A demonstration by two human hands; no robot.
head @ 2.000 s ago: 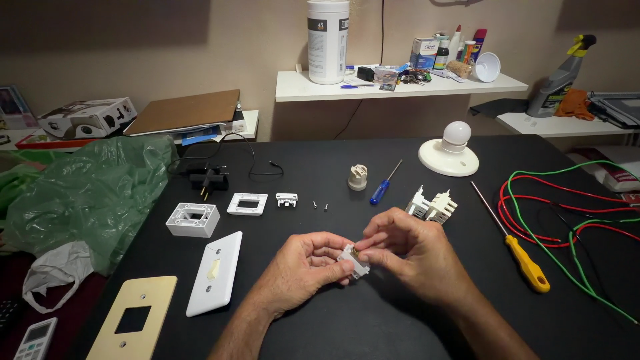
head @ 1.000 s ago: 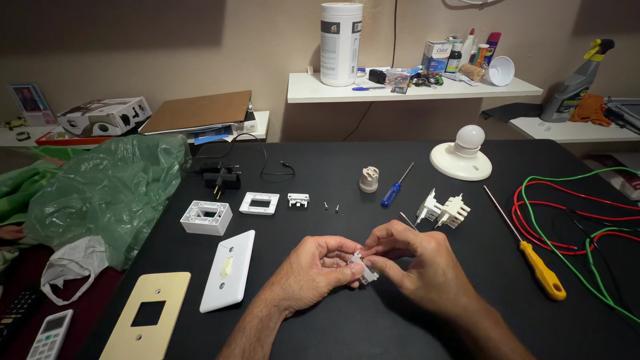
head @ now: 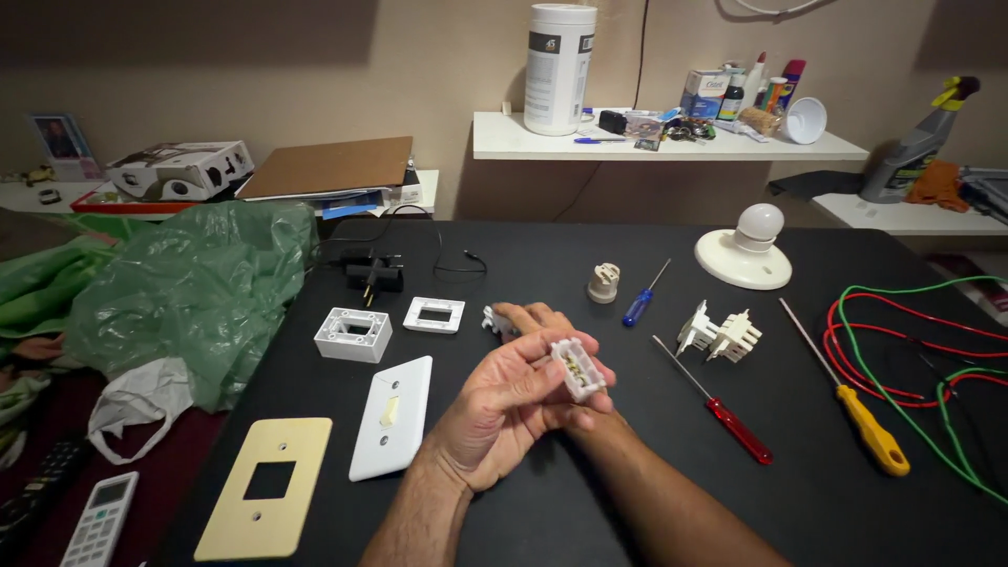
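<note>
My left hand (head: pixel 508 394) holds a small white plastic module (head: pixel 579 370) between thumb and fingers; brass-coloured contacts show inside it. My right hand (head: pixel 543 316) reaches behind the left, mostly hidden, its fingers at a small white plastic part (head: pixel 496 320); whether they grip it is unclear. Left of them lie a white rectangular frame (head: pixel 435 315), a white surface box (head: pixel 353 335), a white switch plate (head: pixel 391 417) and a cream cover plate (head: pixel 265 488). To the right are a red-handled screwdriver (head: pixel 738 429), two white electrical modules (head: pixel 734 336) and a ceramic lamp socket (head: pixel 604 283).
A blue screwdriver (head: pixel 639 307), a lampholder with bulb (head: pixel 744 258), a yellow-handled screwdriver (head: pixel 872 429) and red and green wires (head: pixel 850 346) lie on the right. A black plug adapter (head: pixel 374 272) is at back left, beside a green plastic bag (head: pixel 189 299). A white shelf (head: pixel 669 148) stands behind.
My hands worked together at the white module; now the left alone holds it. My right hand has moved left and away to the small white part. The red screwdriver, earlier mostly hidden, is in view.
</note>
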